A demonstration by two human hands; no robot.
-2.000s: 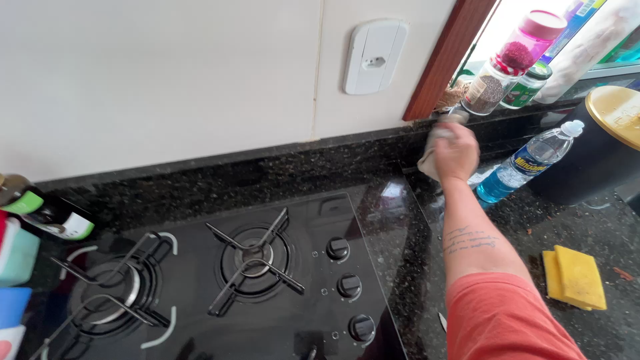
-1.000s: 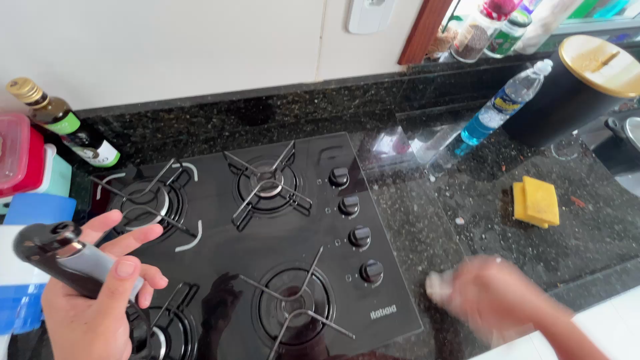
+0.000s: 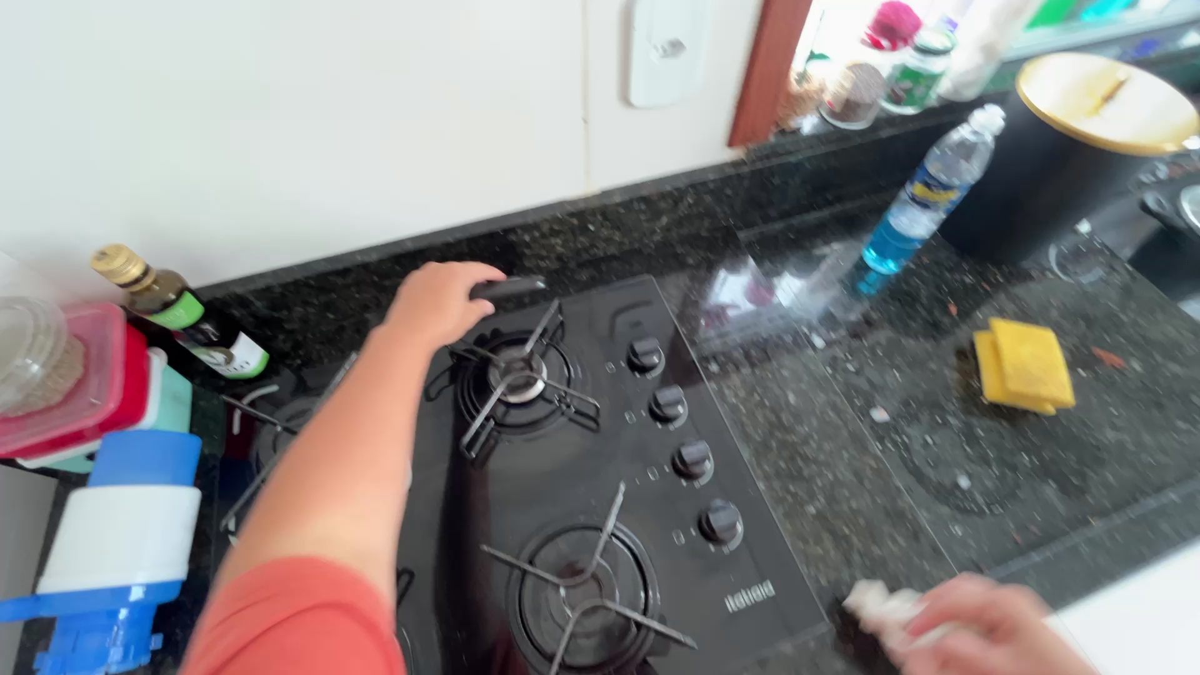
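Observation:
My left hand (image 3: 439, 302) reaches over the black glass cooktop (image 3: 647, 562) to its back edge and grips a dark elongated object (image 3: 511, 288), mostly hidden by the fingers. Just in front of it is the back burner (image 3: 517, 373) with its metal pan support. A front burner (image 3: 583, 592) and several black knobs (image 3: 694, 459) also show. My right hand (image 3: 984, 623), blurred, holds a crumpled whitish cloth or paper (image 3: 877, 609) on the granite countertop (image 3: 787, 412), near the cooktop's front right corner.
A bottle of blue liquid (image 3: 923, 202), a black canister (image 3: 1017, 187) and a yellow sponge or cloth (image 3: 1024, 366) stand or lie at right. At left are a dark glass bottle (image 3: 192, 323), stacked plastic containers (image 3: 103, 375) and a blue-and-white plastic item (image 3: 122, 534).
My left hand, earlier over the left front of the cooktop with a black and grey object, is now at the back edge. My right hand has come from the back wall to the front counter edge.

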